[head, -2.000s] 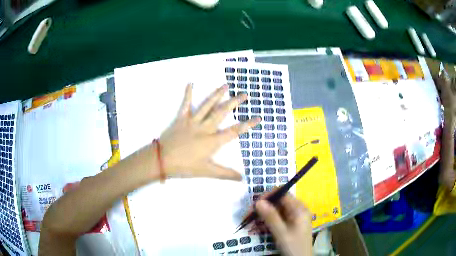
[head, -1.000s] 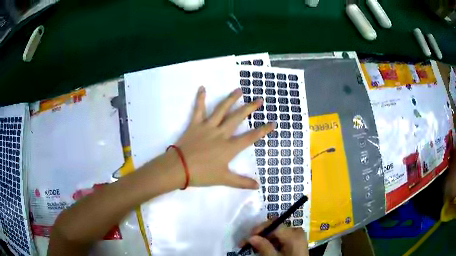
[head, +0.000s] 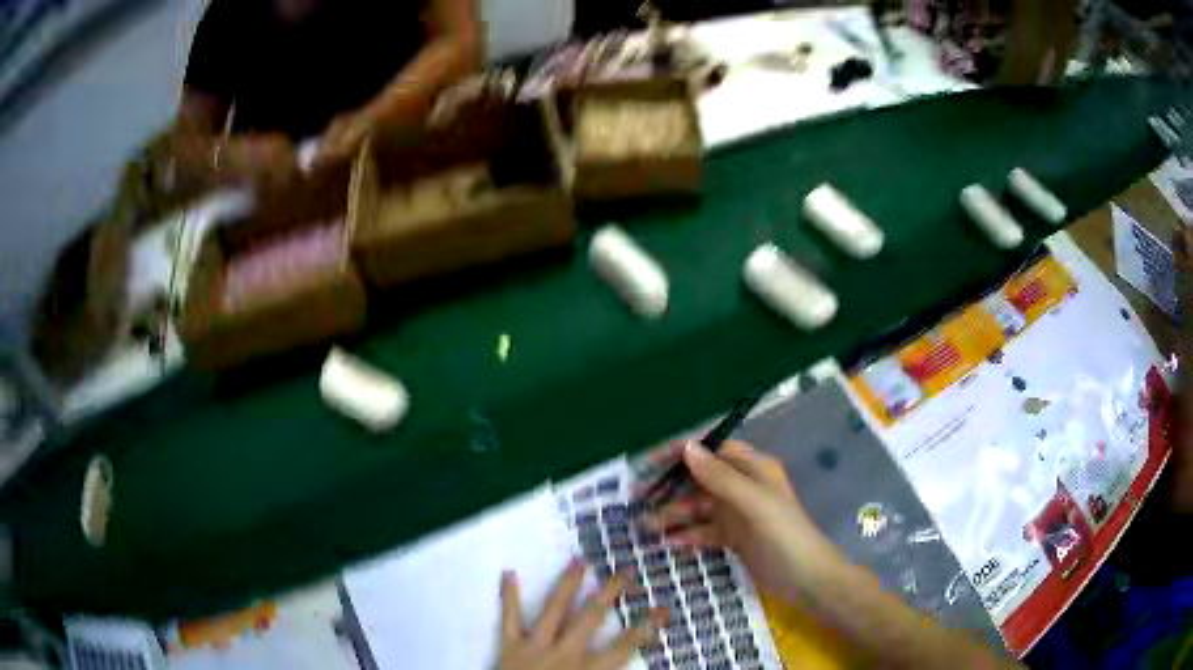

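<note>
My left hand [head: 569, 628] lies flat with fingers spread over the blank backing paper [head: 451, 582] and the edge of the label sheet [head: 687, 596]; the picture's bottom edge cuts it off. My right hand [head: 733, 504] is above the upper part of the label sheet and holds the dark tweezers [head: 729, 425], which are blurred. I cannot tell whether a label is on their tip. White housings lie spaced on the green conveyor belt [head: 523, 425], among them one housing [head: 628, 271] beyond the sheets and another [head: 789, 287] to its right.
Open cardboard boxes stand across the belt, with pink parts [head: 281, 268] in the left box and beige parts [head: 628, 131] in the right one. A person in dark clothing [head: 327, 52] sits behind them. Printed card [head: 1020, 432] covers the ledge at right.
The view has tilted up and turned, showing more belt, the boxes and a person. My right hand has moved with the tweezers from the sheet's lower end to its upper end. My left hand stays spread.
</note>
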